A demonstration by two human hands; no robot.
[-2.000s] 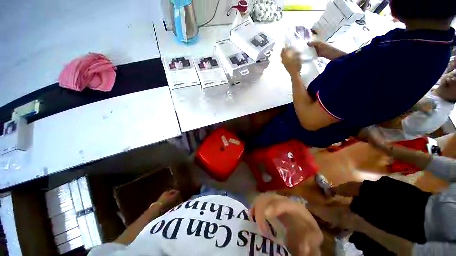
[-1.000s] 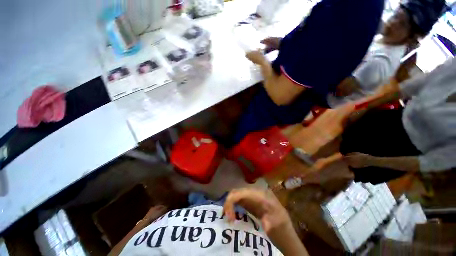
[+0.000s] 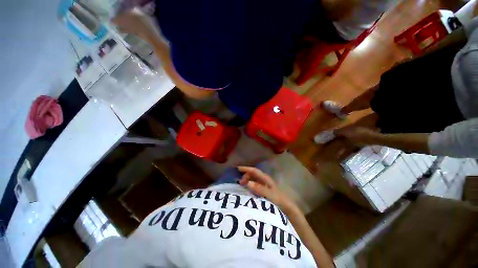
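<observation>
My right hand [image 3: 259, 180] is in front of the lower edge of my white shirt, with fingers loosely bent and apart and nothing in it. My left hand is not in view. In front of me stand two red plastic stools: one [image 3: 202, 137] with pale tape pieces on its seat, and another [image 3: 281, 116] to its right with a small white mark on top. My right hand is below the stools in the picture and does not touch them.
Retail boxes [image 3: 114, 60] lie on the white bench [image 3: 68, 149], with a pink cloth [image 3: 44, 116] on its black strip. A person in dark blue [image 3: 230, 47] stands close ahead. A carton of wrapped boxes [image 3: 388, 172] is at right, more wrapped boxes [image 3: 95, 220] at lower left.
The view has swung down and to the right. The person in dark blue is now upright and closer. My right hand has lowered towards my waist; my left hand has gone out of sight.
</observation>
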